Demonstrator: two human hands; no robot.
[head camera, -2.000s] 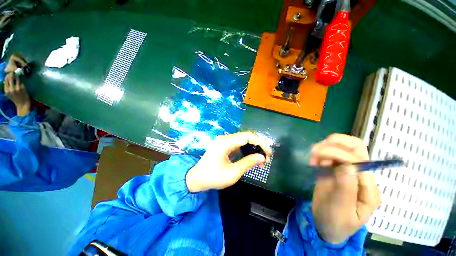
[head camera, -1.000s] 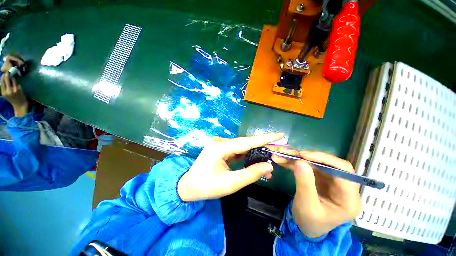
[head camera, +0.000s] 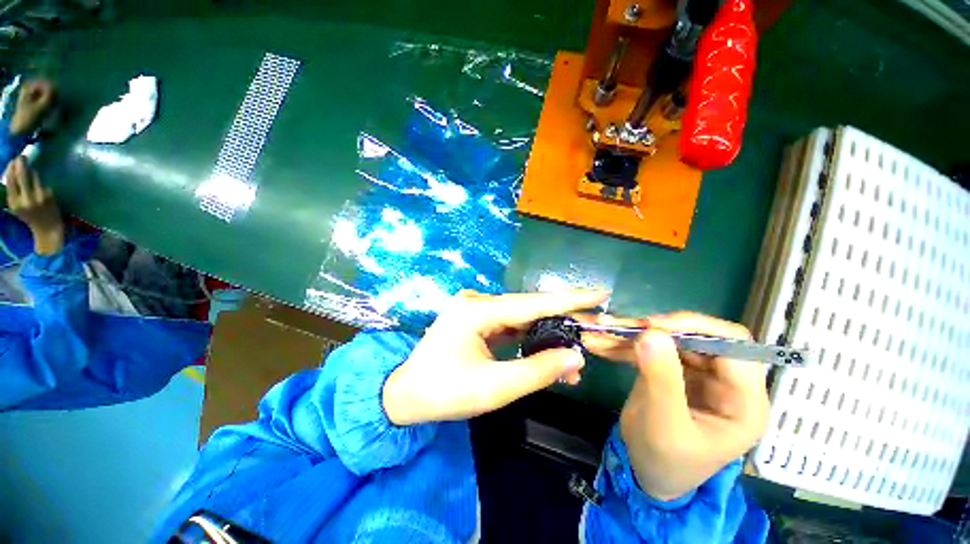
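My left hand (head camera: 468, 361) holds a small black round module (head camera: 551, 336) between thumb and fingers, in front of the fixture. My right hand (head camera: 686, 409) grips silver-grey tweezers (head camera: 723, 346), held nearly level. The tweezers' tip end points left and reaches the module's right side. Whether the tips hold a tiny part is too small to tell. The toggle clamp press fixture (head camera: 553, 202) stands beyond my hands, with its red clamp handle (head camera: 720, 90) raised at an angle.
A white slotted parts tray (head camera: 883, 319) lies on a stack at the right. Shiny blue film (head camera: 425, 213) lies left of the fixture. Further left are a gridded strip (head camera: 250, 133) and a crumpled white wipe (head camera: 126, 111). Another person's hands and blue sleeves are at the far left.
My right hand has come left from beside the tray, bringing the tweezers to the module. Since a second ago the tweezers have turned more level. The other person's hands have moved apart.
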